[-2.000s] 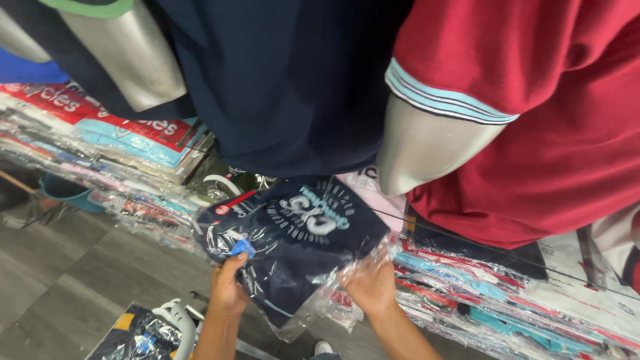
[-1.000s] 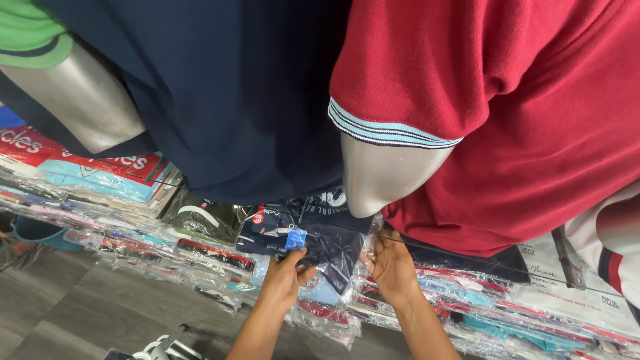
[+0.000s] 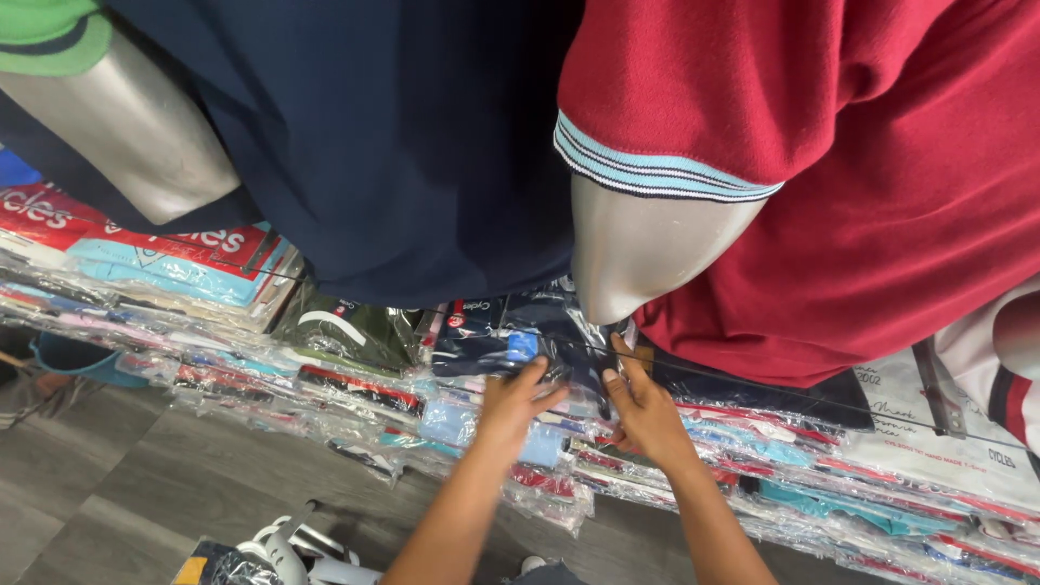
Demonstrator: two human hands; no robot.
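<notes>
A folded navy garment in clear plastic (image 3: 487, 345), with a blue sticker (image 3: 522, 346), lies on the stacks under the hem of a navy shirt (image 3: 390, 162). My left hand (image 3: 520, 400) is just in front of its near edge, thumb and fingers apart, slightly blurred. At the package's right edge is my right hand (image 3: 638, 398), its index finger pointing up along the plastic and its thumb near the edge. Whether it grips the plastic cannot be made out. The far part of the package is hidden beneath the navy shirt and a mannequin arm (image 3: 650, 244).
A red polo shirt (image 3: 764, 268) on a mannequin hangs over the right side. Stacks of bagged garments (image 3: 341, 382) run across the shelf, with a dark green one (image 3: 349, 329) at left. Below are a teal bucket (image 3: 85, 357), white hangers (image 3: 284, 552) and grey floor (image 3: 138, 479).
The navy package, held in both hands in front of the shelf two seconds ago, now lies on the stacks. My left hand has come off its blue sticker.
</notes>
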